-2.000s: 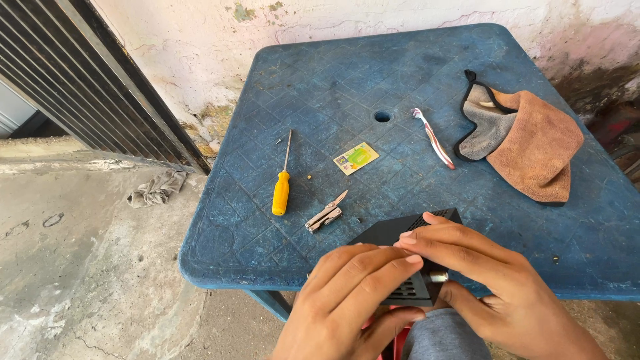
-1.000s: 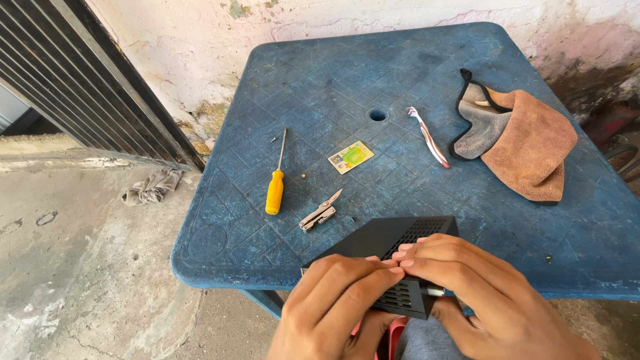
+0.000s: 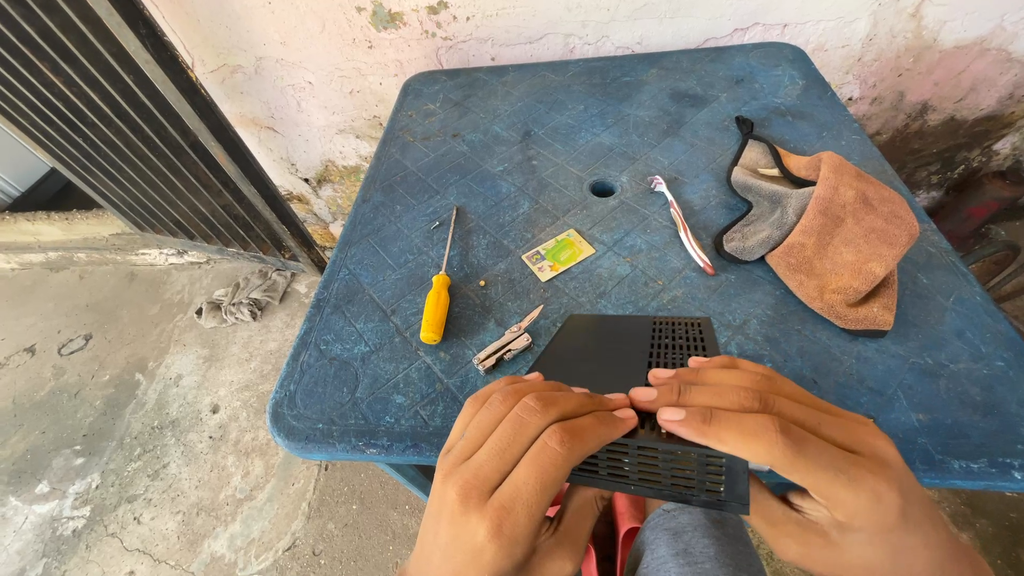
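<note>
A black plastic casing with slotted vents (image 3: 600, 344) is held at the near edge of the blue table. My left hand (image 3: 528, 456) grips its left side, fingers on top and thumb below. On the right side, my right hand (image 3: 792, 440) holds it with its fingers over the vented top. The fingertips of both hands nearly meet. Beyond the casing lie an unfolded multi-tool (image 3: 506, 344), a yellow-handled screwdriver (image 3: 435, 308) and a green and yellow card (image 3: 558, 254).
A toothbrush (image 3: 682, 228) and a brown and grey cloth (image 3: 844, 232) lie on the blue plastic table (image 3: 496, 144), near its round hole. A rag (image 3: 244, 298) is on the floor at the left, by a metal gate (image 3: 152, 120).
The casing has tilted, so more of its top and slotted near side show. Both hands have stayed on it.
</note>
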